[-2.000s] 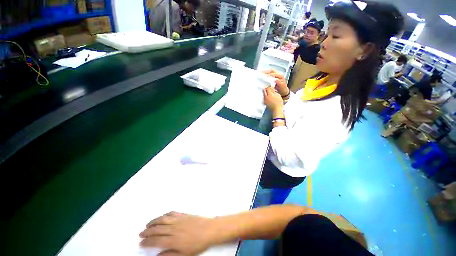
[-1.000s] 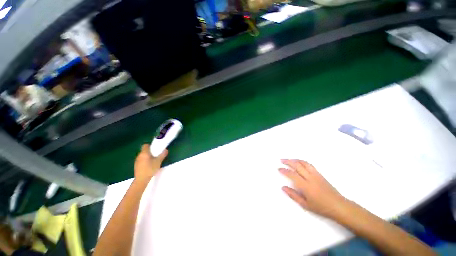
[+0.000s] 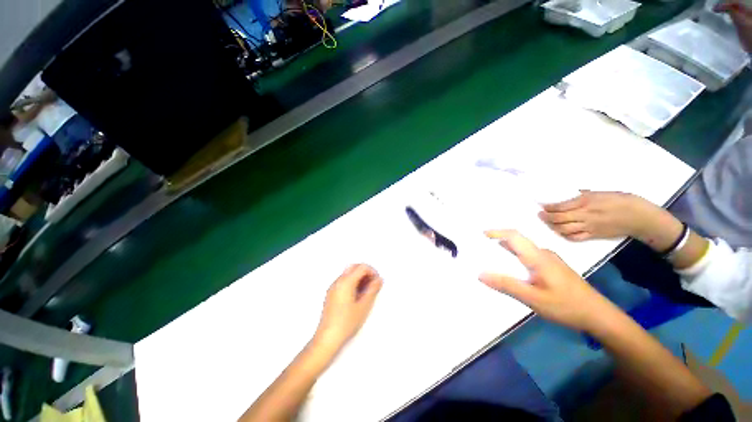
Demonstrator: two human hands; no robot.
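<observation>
A handheld device lies on the white tabletop between my hands; its dark edge shows, while its pale body blends into the surface. My left hand is to its lower left, fingers curled; whether a thin bag is in it cannot be told. My right hand is to its lower right, thumb and fingers apart, with nothing seen in it. A second, faint greyish device lies further up the tabletop, perhaps inside a translucent bag.
A neighbour's hand rests on the tabletop at right. White trays are at the upper right, one on the green belt. A black panel stands across the belt. White devices and yellow strips are at lower left.
My left hand has moved from the belt to the tabletop, and the device it held now appears to lie between my hands. The neighbour's hand has come onto the tabletop. The view has shifted.
</observation>
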